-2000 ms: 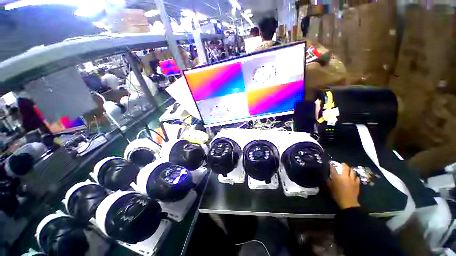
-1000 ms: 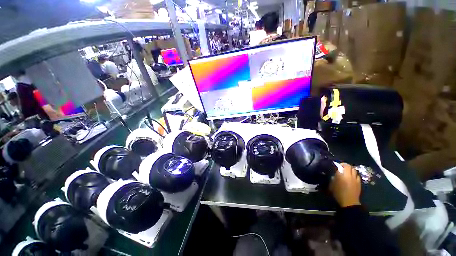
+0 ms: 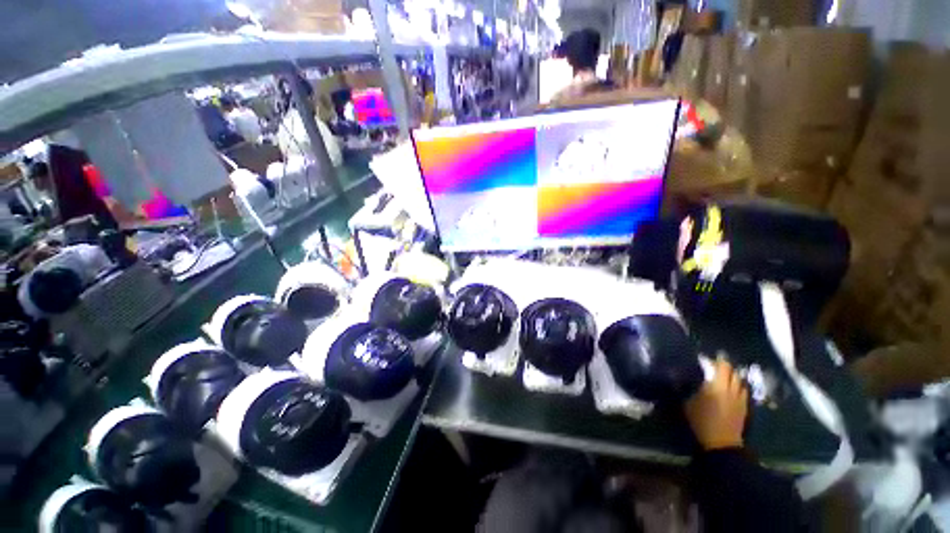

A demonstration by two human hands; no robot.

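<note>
Three white PTZ dome cameras with black balls stand in a row on the black bench before the monitor: a left one, a middle one and a right one. The right one shows a smooth black side; the other two show small lenses or lights. My right hand rests just right of that camera, over a small white thing that looks like a computer mouse, mostly hidden by the fingers. My left hand is out of the picture.
Several more dome cameras stand in rows on the green conveyor at left. A black label printer is right of the monitor, with a white strip hanging over the bench. Small pale parts lie beside my hand. Cartons are behind.
The right camera's ball has turned, so its ring of lenses or lights no longer shows. My right hand has stayed beside it. The view has shifted slightly.
</note>
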